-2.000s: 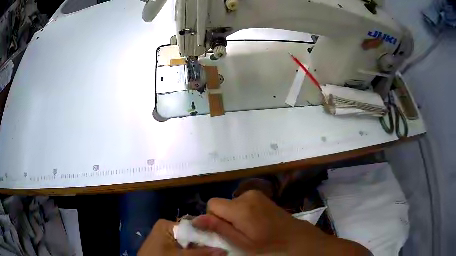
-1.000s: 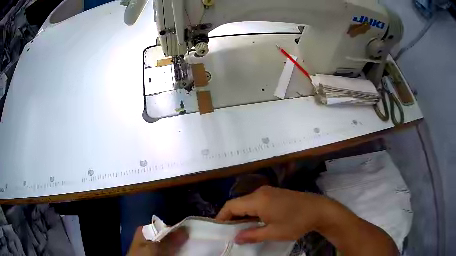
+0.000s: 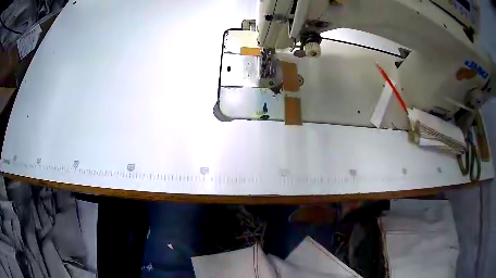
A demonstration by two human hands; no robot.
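A white cloth panel [image 3: 239, 263] with dark seam lines shows at the bottom edge of the view, below the table's front edge. A second pointed part of white cloth [image 3: 310, 260] lies just right of it. The cloth is cut off by the picture's edge. Neither my left hand nor my right hand is in view, so what holds the cloth is hidden.
The sewing machine [image 3: 370, 21] stands at the back right, its presser foot [image 3: 267, 64] over the plate. A red pencil [image 3: 392, 87], paper strip [image 3: 384, 106], cloth bundle [image 3: 439, 130] and shears [image 3: 469, 160] lie right. White panels [image 3: 421, 244] lie below right, grey cloth [image 3: 27, 233] below left.
Both hands have left the picture at the bottom. The white cloth now shows as spread, pointed parts at the bottom edge. The view has shifted, so the machine and table sit further right.
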